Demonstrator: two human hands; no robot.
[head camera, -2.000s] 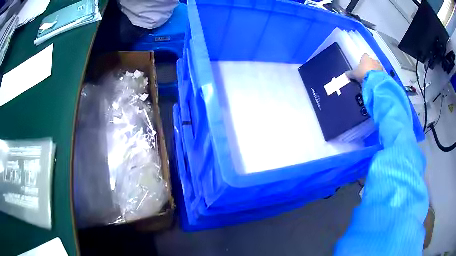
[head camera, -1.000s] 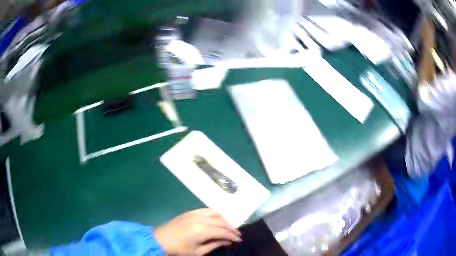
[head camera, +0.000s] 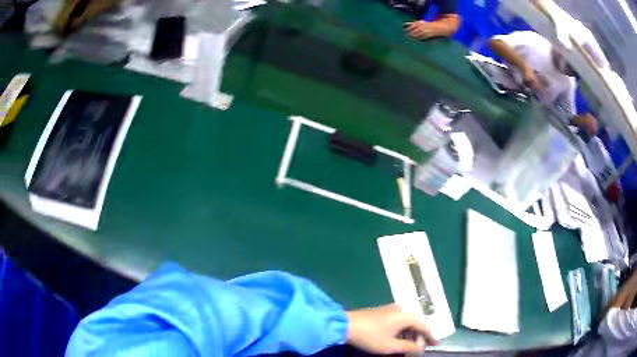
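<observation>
My left hand (head camera: 391, 329), in a blue sleeve, is near the bench's front edge. Its fingers are curled at the lower end of a white card (head camera: 401, 259) with a dark greenish patch; whether they hold anything is unclear. My right hand is out of the picture. A black tablet (head camera: 80, 150) with pale print over its screen lies on a white backing sheet (head camera: 63, 211) at the left. The white tape frame (head camera: 342, 200) is on the green bench, with a black block (head camera: 353, 148) at its top edge and a cream stick (head camera: 401, 195) at its right side.
Labelled bottles (head camera: 434, 171) stand right of the frame. A white sheet stack (head camera: 490, 275) and a narrow white strip (head camera: 550, 270) lie farther right. A phone-like dark item (head camera: 168, 38) lies on crumpled film at the back left. Other workers' hands (head camera: 433, 28) are across the bench.
The view has swung from the blue bin to the bench and then farther left. The dark slab beside my left hand is no longer visible. The tablet on its backing sheet has come into view.
</observation>
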